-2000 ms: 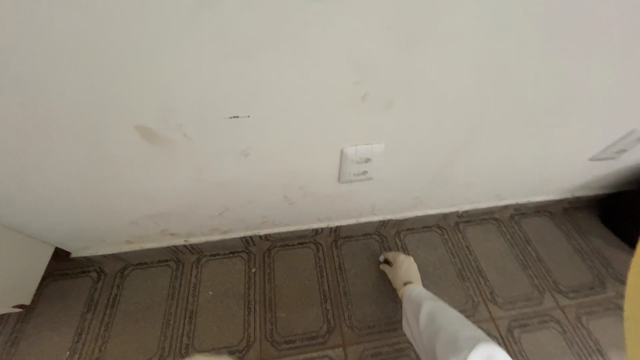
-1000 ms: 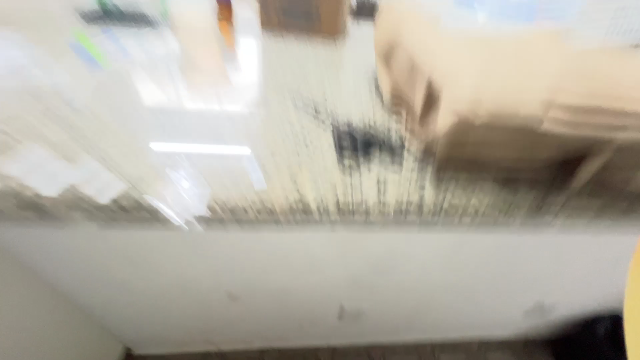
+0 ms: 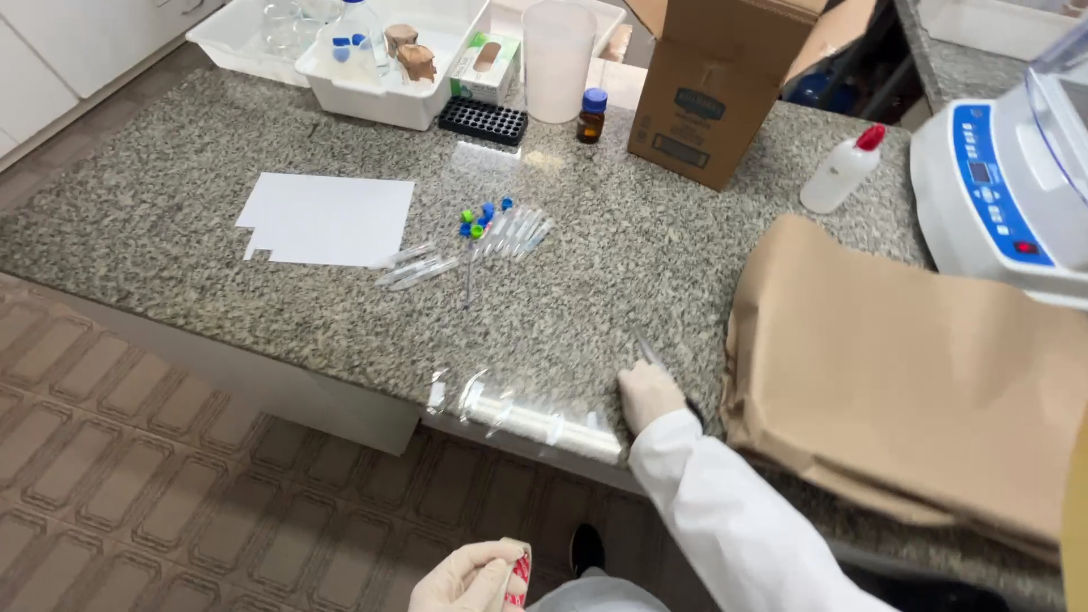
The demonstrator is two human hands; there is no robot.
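Note:
My right hand (image 3: 650,395), in a pale glove, rests at the counter's front edge over what look like scissors (image 3: 648,348). A metal tip shows beyond the fingers and a dark handle by the wrist; the hand hides the middle, so a grip cannot be confirmed. Low in view, my gloved left hand (image 3: 472,578) pinches a small item with red print (image 3: 518,578), perhaps a tape roll. Clear tape strips (image 3: 472,395) hang along the counter edge. Farther back lie clear tubes (image 3: 514,231), more tubes (image 3: 416,268), blue and green caps (image 3: 478,218) and white paper sheets (image 3: 331,219).
Folded brown paper (image 3: 901,382) lies right of my right hand, near a white centrifuge-like machine (image 3: 977,187) and a red-capped bottle (image 3: 837,178). Behind stand a cardboard box (image 3: 714,93), an amber bottle (image 3: 591,119), a black tube rack (image 3: 483,121) and white plastic bins (image 3: 374,102).
The view has swung from the wall and floor to the countertop. My right hand, earlier down at the tiled floor, is now at the counter edge. My left hand has come into view.

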